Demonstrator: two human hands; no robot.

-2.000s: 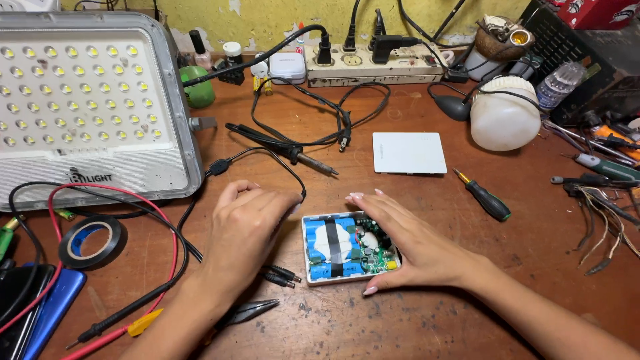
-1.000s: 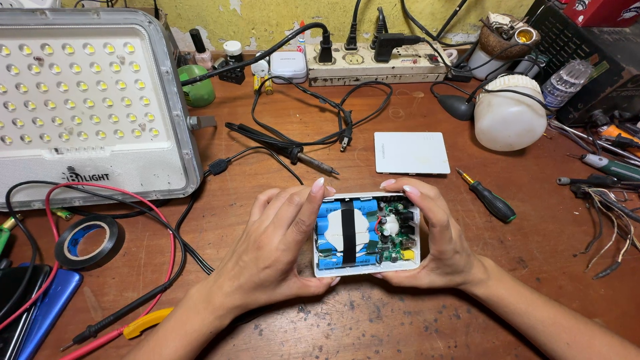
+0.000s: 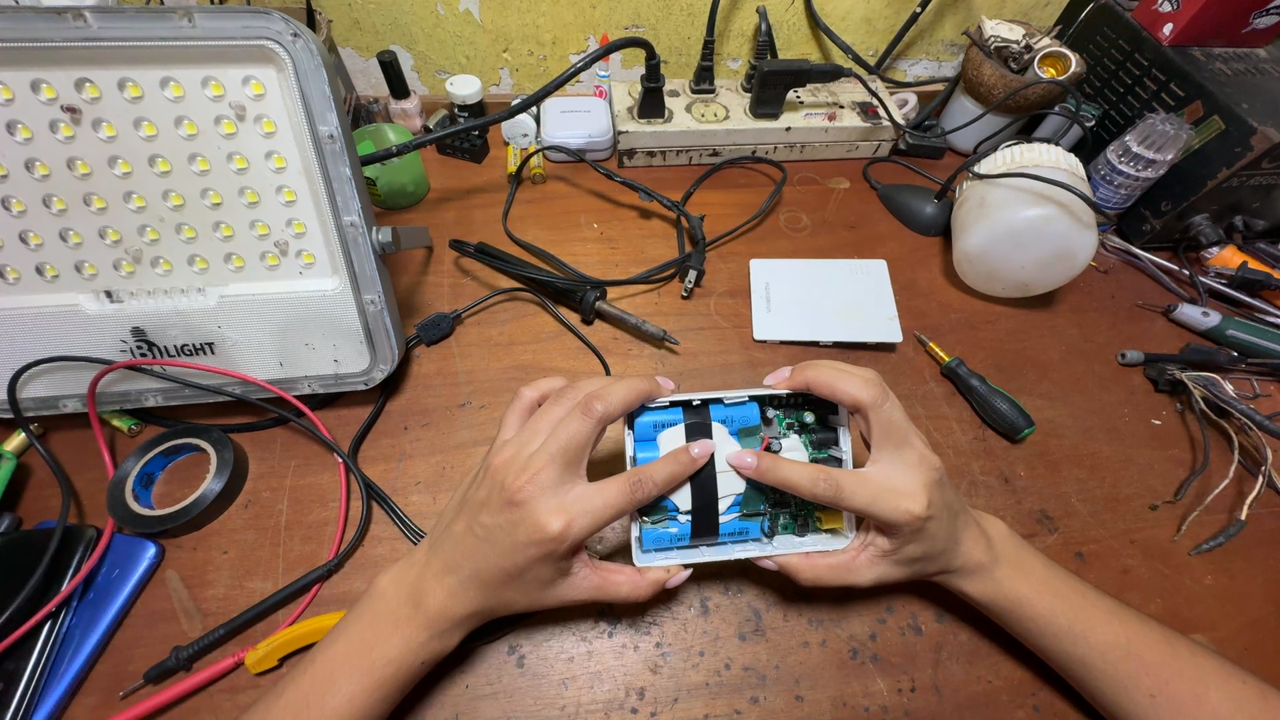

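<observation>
Between my two hands is an opened white plastic device case (image 3: 700, 557). Blue cylindrical battery cells (image 3: 660, 532) fill its left part, with a black tape strip (image 3: 704, 510) and a white pad (image 3: 733, 490) over them; a green circuit board (image 3: 790, 425) lies at the right. My left hand (image 3: 540, 490) grips the left side, its index fingertip on the strip. My right hand (image 3: 880, 480) grips the right side, index fingertip on the white pad. Beyond the case lie a white flat cover (image 3: 825, 300) and, to its right, a screwdriver (image 3: 975, 388).
A soldering iron (image 3: 590, 300) with its cord lies behind the case. An LED floodlight (image 3: 190, 200) stands at left, near black electrical tape (image 3: 175, 480) and test leads (image 3: 240, 590). A power strip (image 3: 740, 125) is at the back, a white bulb (image 3: 1025, 220) at right.
Two seconds ago the case lay on the table with my left hand above its left edge. Both hands now grip its sides, and since one second ago the index fingers have moved onto the battery area.
</observation>
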